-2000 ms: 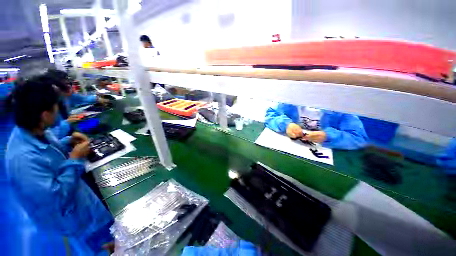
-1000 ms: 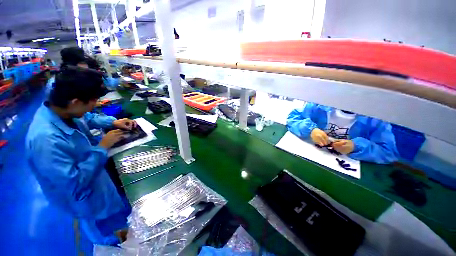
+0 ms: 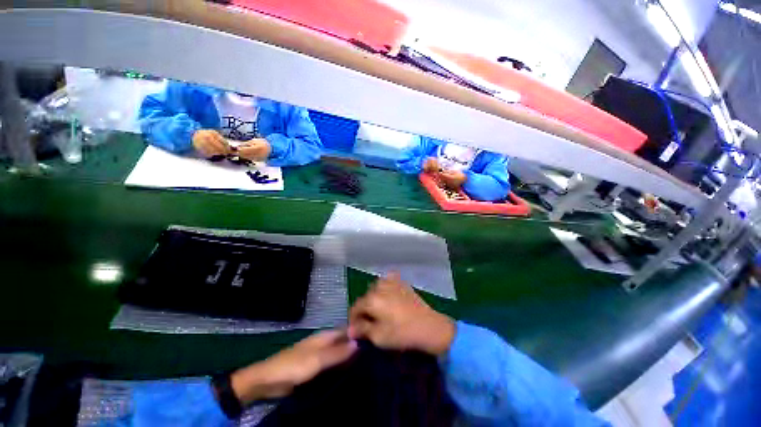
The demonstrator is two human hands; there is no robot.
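A black housing (image 3: pixel 221 275) with two small silver brackets lies flat on a bubble wrap sheet (image 3: pixel 332 288) on the green bench, at left centre. My left hand (image 3: pixel 296 364) reaches in from the bottom left, its fingertips beside those of my right hand. My right hand (image 3: pixel 399 317) is bent, its fingers drawn together just above a dark, blurred thing (image 3: pixel 375 388) at the bottom edge. Whether the fingers pinch a small part is too blurred to tell. A second bubble wrap sheet (image 3: pixel 396 242) lies beyond my right hand.
Two people in blue smocks work opposite, one at a white board (image 3: pixel 196 173), one at a red tray (image 3: pixel 476 204). A shelf (image 3: pixel 334 79) with red bins (image 3: pixel 534 96) crosses above the bench. Small dark parts (image 3: pixel 340 179) lie between them. Clear plastic (image 3: pixel 17 379) is at the bottom left.
The view has swung right, so the housing now shows further left. Both my hands have come into view, fingertips together. The neighbour and the silvery strips at left have left the picture.
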